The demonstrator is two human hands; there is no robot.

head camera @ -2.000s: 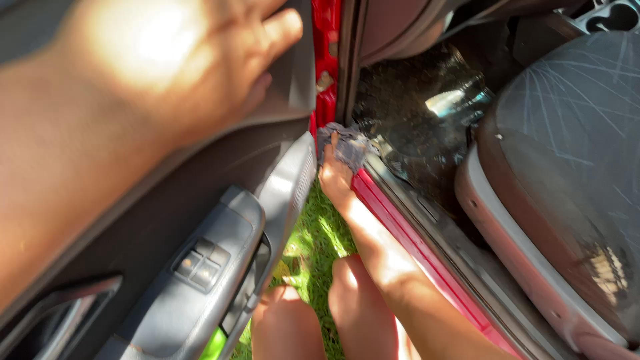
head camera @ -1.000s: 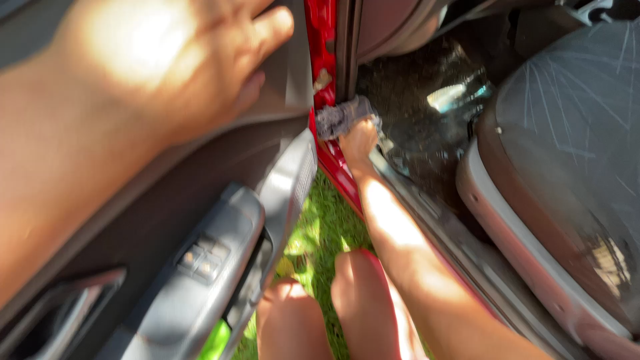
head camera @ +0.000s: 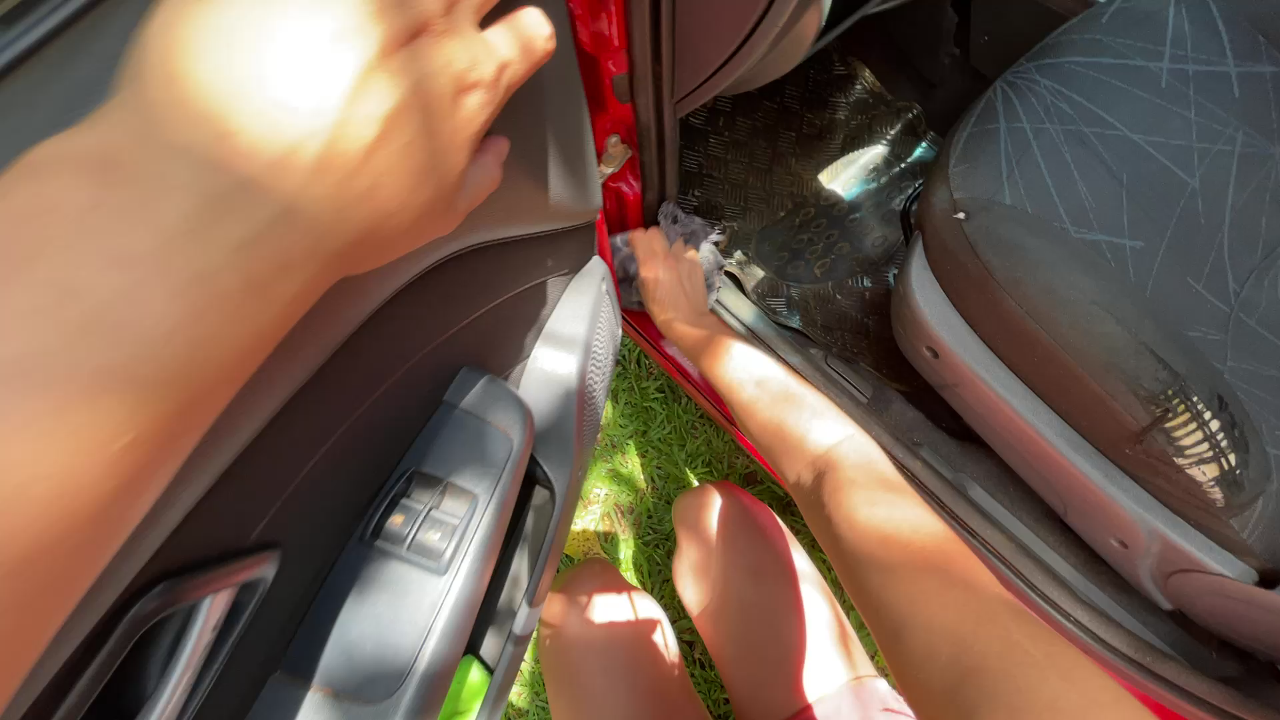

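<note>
My right hand (head camera: 672, 280) presses a grey cloth (head camera: 690, 230) into the front corner of the red door frame (head camera: 612, 110), where the sill meets the hinge side. The cloth sticks out around my fingers, and its underside is hidden. My left hand (head camera: 430, 110) is large and near the camera at the upper left, over the open car door's inner panel (head camera: 400, 330). Its thumb and a finger are apart; whether the palm rests on the door is hidden.
The door's window switches (head camera: 425, 518) and pull handle (head camera: 190, 640) lie at the lower left. A worn car seat (head camera: 1090, 250) fills the right, beside a dark floor mat (head camera: 780, 160). My knees (head camera: 735, 570) are over grass (head camera: 650, 430).
My right hand has moved with the cloth about the sill's front corner, from beside the sill to nearer the door hinge side. My left hand has hardly moved.
</note>
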